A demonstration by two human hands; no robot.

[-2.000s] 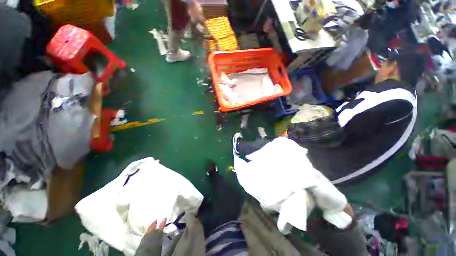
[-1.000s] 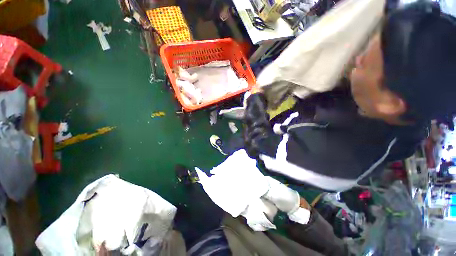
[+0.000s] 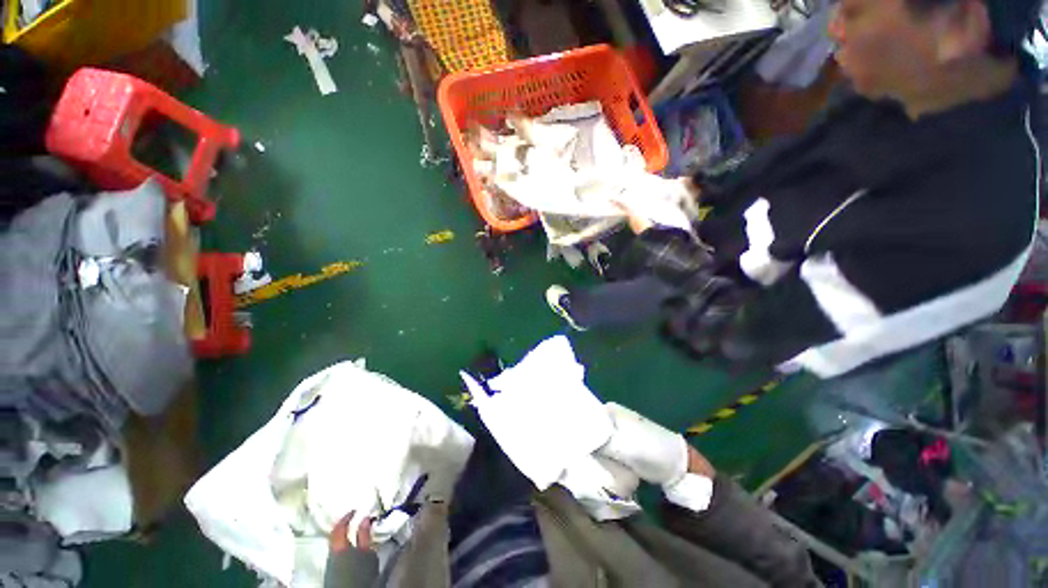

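The white woven sack [image 3: 339,442] stands at the lower left, its mouth spread and dark tie cord [image 3: 408,496] at the rim. My left hand [image 3: 354,534] is at the sack's near edge, fingertips curled on it; the rest is hidden by the sleeve and cloth. White cut pieces [image 3: 540,411] hang at lower centre, right of the sack and apart from it. My right hand [image 3: 646,446], which looks covered by a white glove, is closed on them; its fingers blend into the cloth.
Another person [image 3: 908,218] at the right holds white pieces over an orange-red crate [image 3: 552,78]. Red stools [image 3: 103,126] and grey garment pieces [image 3: 126,299] on a carton [image 3: 161,459] are at left. A yellow crate [image 3: 98,35] is upper left.
The other person has moved back to the right, and the large cream cloth they held up is now lowered as pieces into the orange-red crate. My hands keep their holds; the view has shifted.
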